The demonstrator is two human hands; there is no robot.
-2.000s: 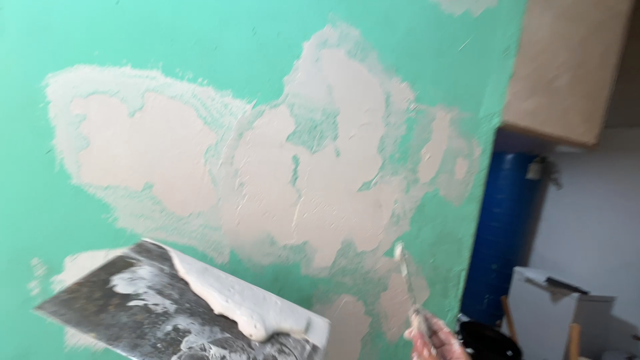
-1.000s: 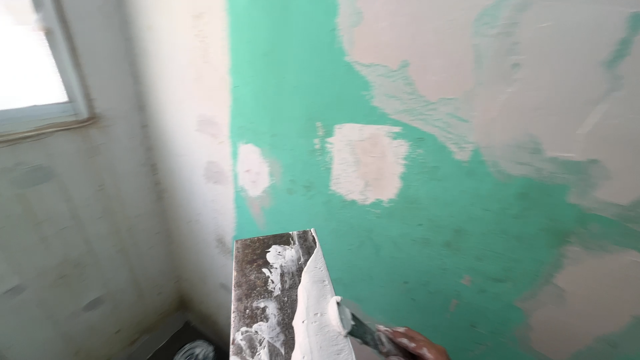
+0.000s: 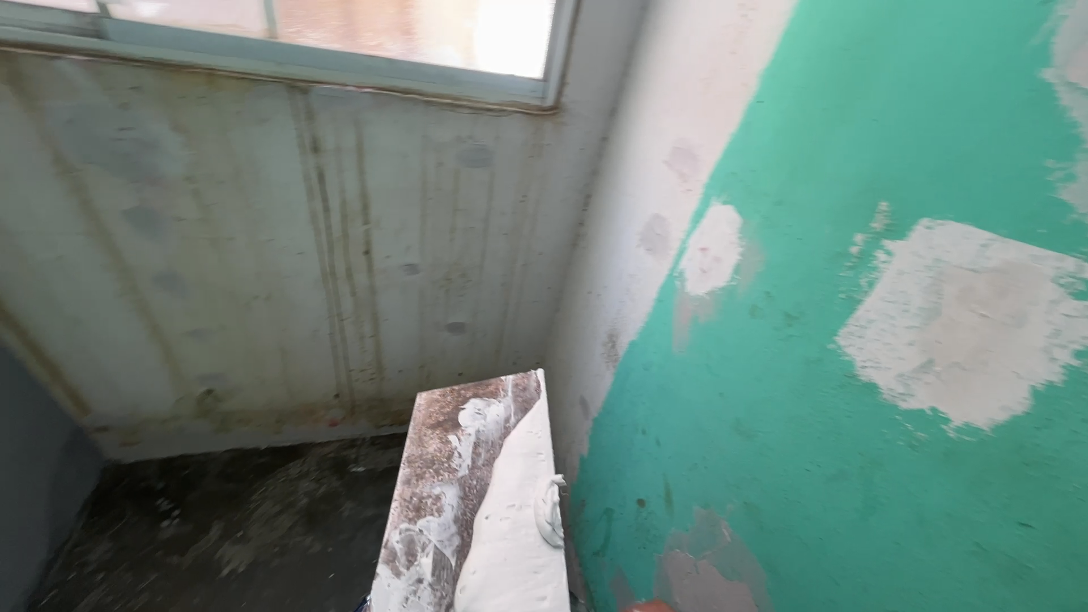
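A flat metal plate rises from the bottom edge of the head view, smeared with white filler. A thick band of wet white filler covers its right side. At the plate's right edge a raised lump of filler sticks out; whether a blade is under it is unclear. Only a sliver of my right hand shows at the bottom, right of the plate, and its grip is hidden. My left hand is out of view. To the right stands a green-painted wall with a rough whitish filler patch and a smaller patch.
Ahead is a stained grey wall below a window frame. A pale unpainted strip runs between the corner and the green paint. Dark floor lies at lower left, beside a dark grey surface.
The view has swung left to the corner and window. My right hand, seen earlier holding a putty knife by the plate, is now mostly below the frame.
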